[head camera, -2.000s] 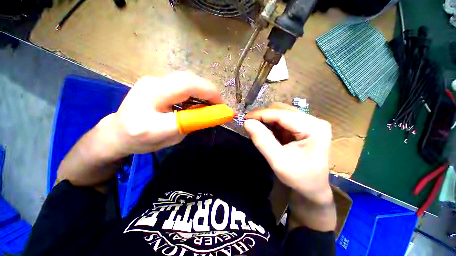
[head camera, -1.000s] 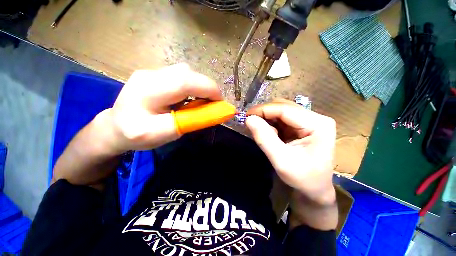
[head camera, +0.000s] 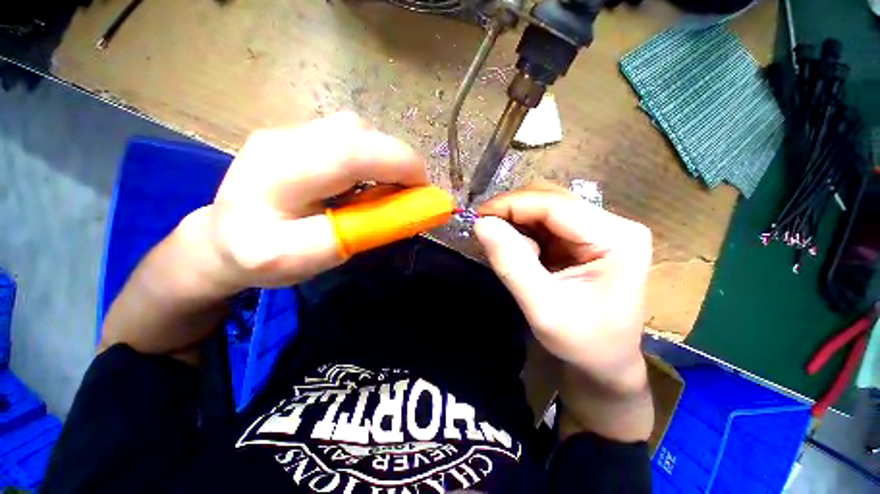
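Observation:
My left hand (head camera: 299, 203) wears an orange finger cot (head camera: 391, 218) and pinches a black cable, mostly hidden in the fingers. Its reddish wire ends (head camera: 458, 209) show at the fingertips. My right hand (head camera: 569, 260) pinches a tiny pale piece, likely a small circuit board (head camera: 468, 218), against the wire ends. The tip of the soldering iron (head camera: 497, 152) points down right at this spot; whether it touches is too small to tell. The thin bent solder feed tube (head camera: 453, 125) ends just left of the iron tip.
Worn brown cardboard (head camera: 280, 77) lies under the iron. Green striped board panels (head camera: 709, 106), a bundle of black cables (head camera: 815, 154) and red-handled pliers (head camera: 838, 347) are at right. A cream pad (head camera: 540, 123) and small pale boards (head camera: 586, 191) lie near the iron. Blue bins (head camera: 159, 193) flank my lap.
Both hands keep their grips, and the held pieces have moved slightly up toward the iron tip. The bench view has shifted a little.

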